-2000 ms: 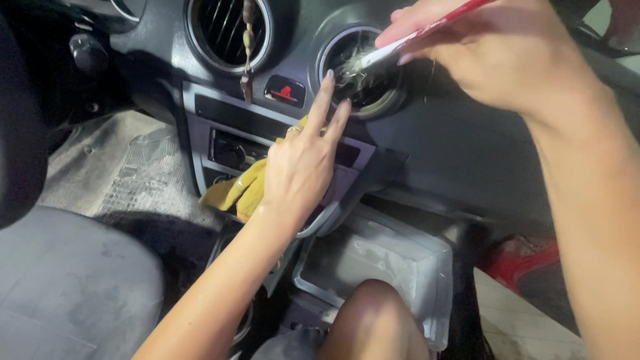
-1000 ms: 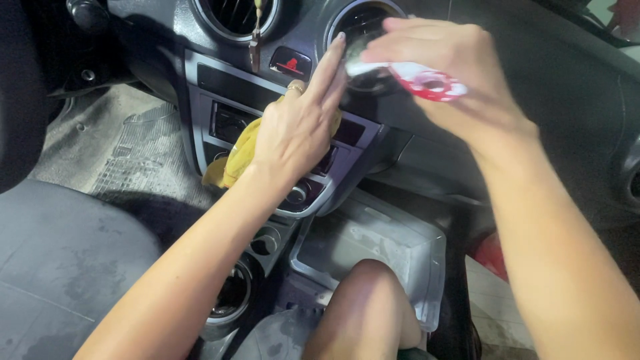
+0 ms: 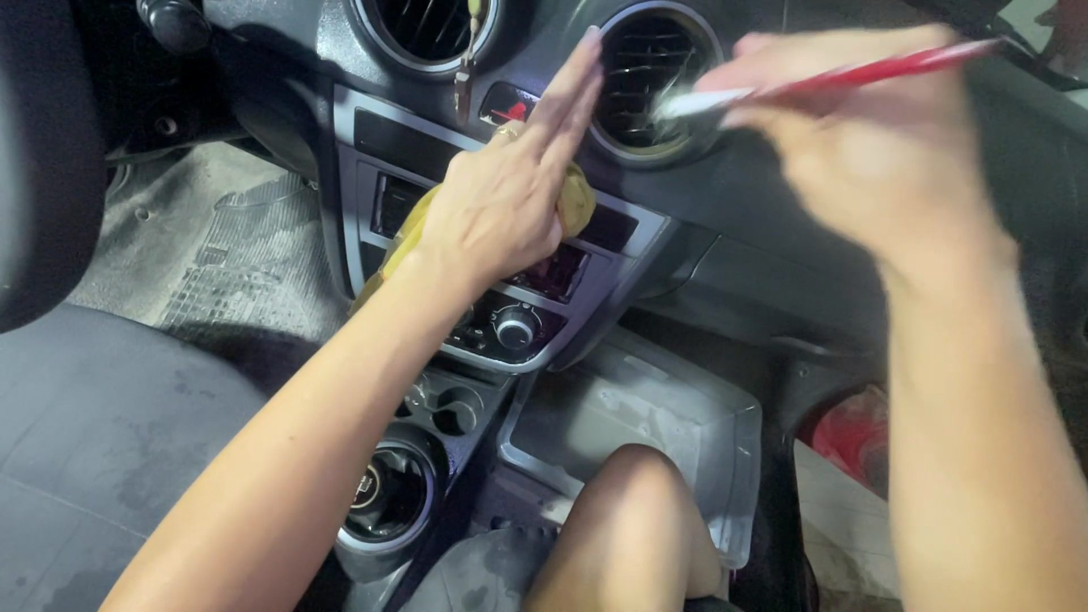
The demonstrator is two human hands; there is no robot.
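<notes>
My right hand (image 3: 858, 127) grips a brush (image 3: 850, 75) with a red and white handle; hand and brush are blurred. Its pale bristles lie at the slats of a round air vent (image 3: 654, 81) in the dark dashboard. Against that vent's left rim rest the extended fingers of my left hand (image 3: 518, 187), which wears a ring. A yellow cloth (image 3: 576, 202) is under the left palm, partly hidden, over the centre console panel. Left of the hand are a hazard light button (image 3: 512, 106) and a second round vent (image 3: 425, 25) with a hanging ornament (image 3: 463, 81).
Below the dashboard, a clear plastic tub (image 3: 744, 459) stands beside my knee. The gear lever (image 3: 370, 489) and cup holders (image 3: 456, 411) are between the seats. A grey seat (image 3: 102, 425) is at left, with a rubber floor mat (image 3: 246, 255) beyond. Something red (image 3: 854, 429) lies at lower right.
The brush has changed its tilt: its handle pointed down to the right one second ago and now points up to the right. My left hand stays beside the vent, over the yellow cloth.
</notes>
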